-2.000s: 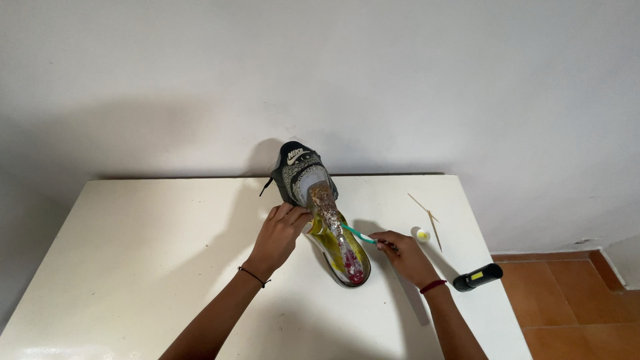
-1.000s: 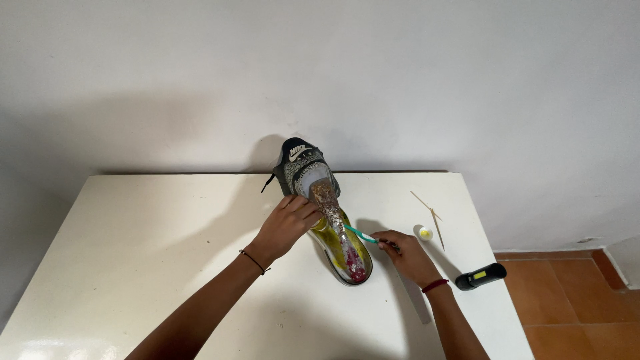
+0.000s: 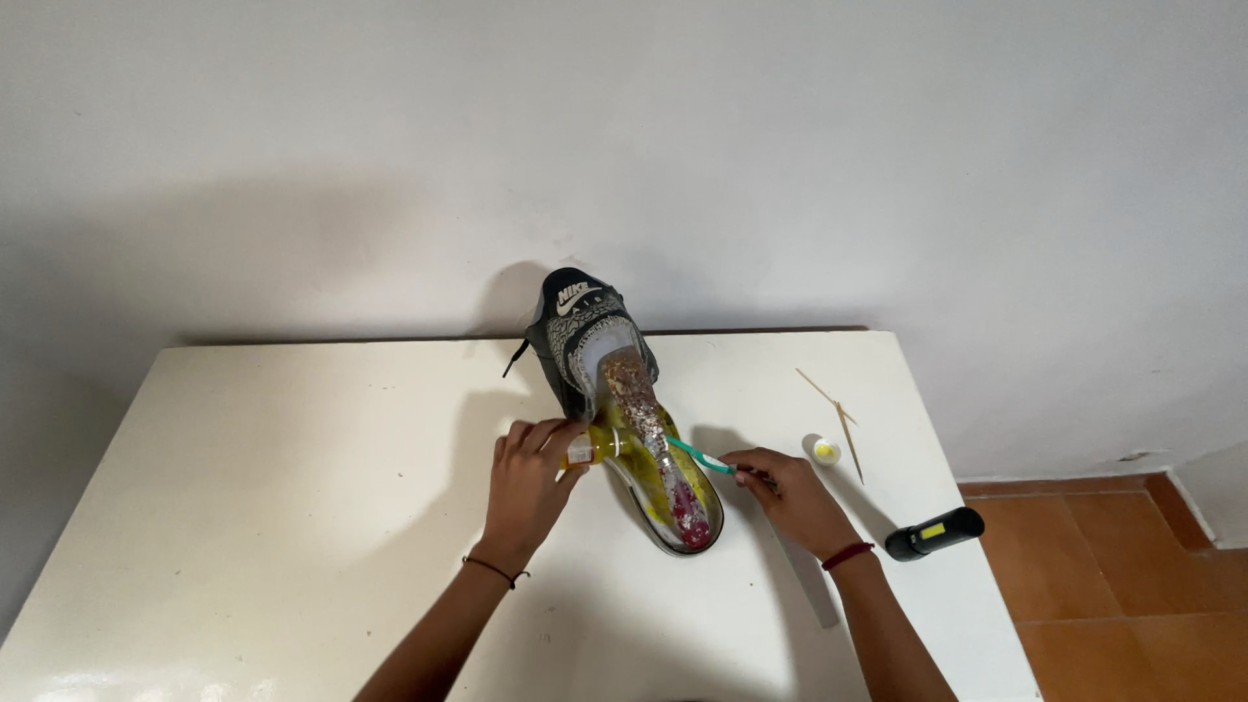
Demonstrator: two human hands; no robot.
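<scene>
A black and grey Nike shoe (image 3: 575, 322) lies with its separated sole (image 3: 717, 507) stretching toward me; the sole's inner face is smeared yellow, with brown and dark red patches on a strip along its middle. My left hand (image 3: 529, 478) holds a small bottle of yellow liquid (image 3: 595, 447), tilted sideways over the sole's left edge. In my right hand (image 3: 795, 497) is a green and white toothbrush (image 3: 704, 456), its far end touching the strip on the sole.
To the right on the white tabletop (image 3: 292, 487) are a small white cap with yellow inside (image 3: 826, 451), thin wooden sticks (image 3: 846, 429), a black flashlight (image 3: 936, 533) and a flat grey strip (image 3: 809, 580). A wall rises behind the table; tiled floor lies at right.
The yellow bottle now shows in my left hand, tilted over the sole; it was not visible in the earlier frames. My right hand stays in about the same place with the toothbrush.
</scene>
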